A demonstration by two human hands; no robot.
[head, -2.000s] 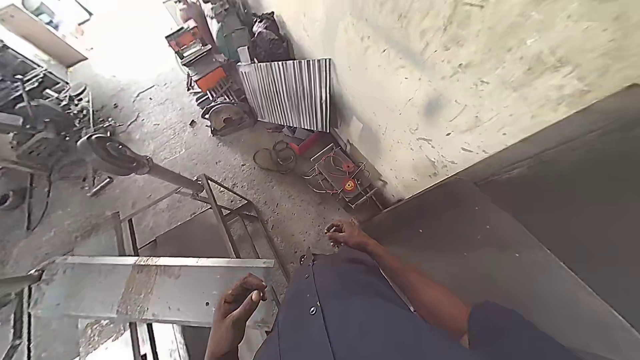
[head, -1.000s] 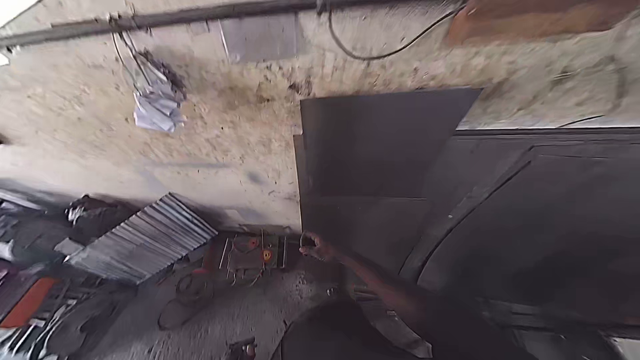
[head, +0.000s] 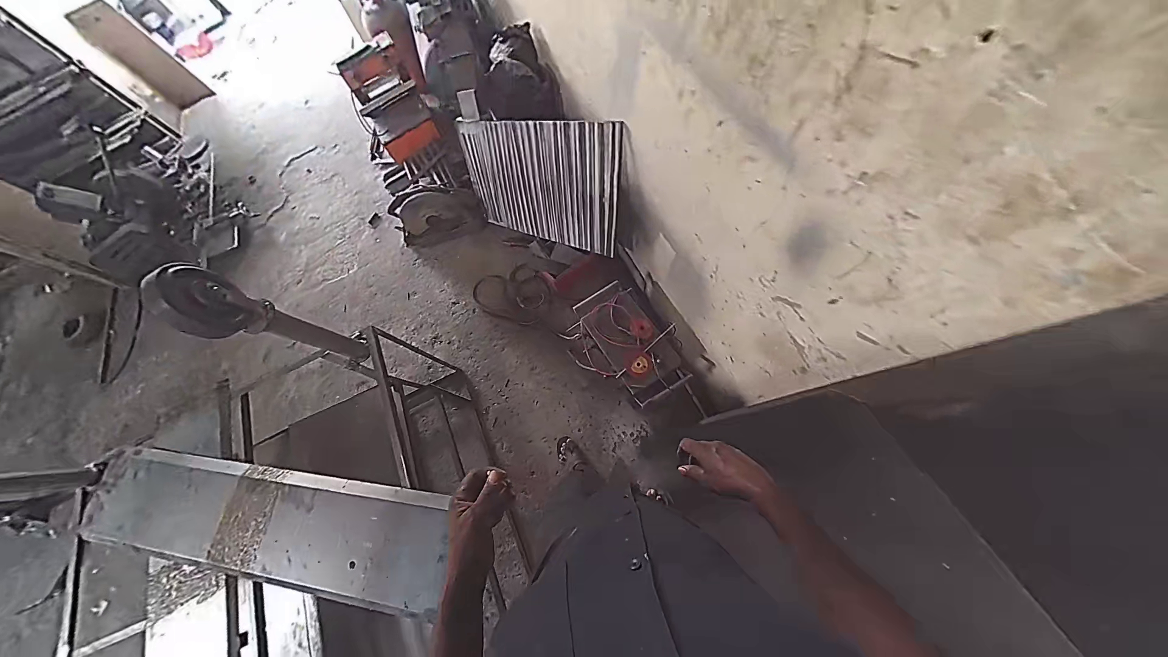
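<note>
My left hand (head: 481, 505) is half curled beside the right end of a long metal channel (head: 347, 529), which lies across a metal frame. Whether something small is between its fingers I cannot tell. My right hand (head: 721, 467) hangs in front of my body with bent fingers, near dark sheets (head: 821, 474) that lean on the wall; its grip is unclear too. Beyond it on the floor stands a small metal-framed device (head: 620, 342) with red cables and orange round parts.
A corrugated sheet (head: 547, 178) leans by the wall (head: 867, 182). Stacked orange machines (head: 401, 119) stand behind it. A coiled cable (head: 511, 294) lies on the floor. At left are a post with a round head (head: 205, 301), an open metal frame (head: 388, 411) and scrap metal (head: 196, 182).
The view swung to the wall and dark sheets, then came back to the floor and channel. My left hand, out of view one second ago, shows again.
</note>
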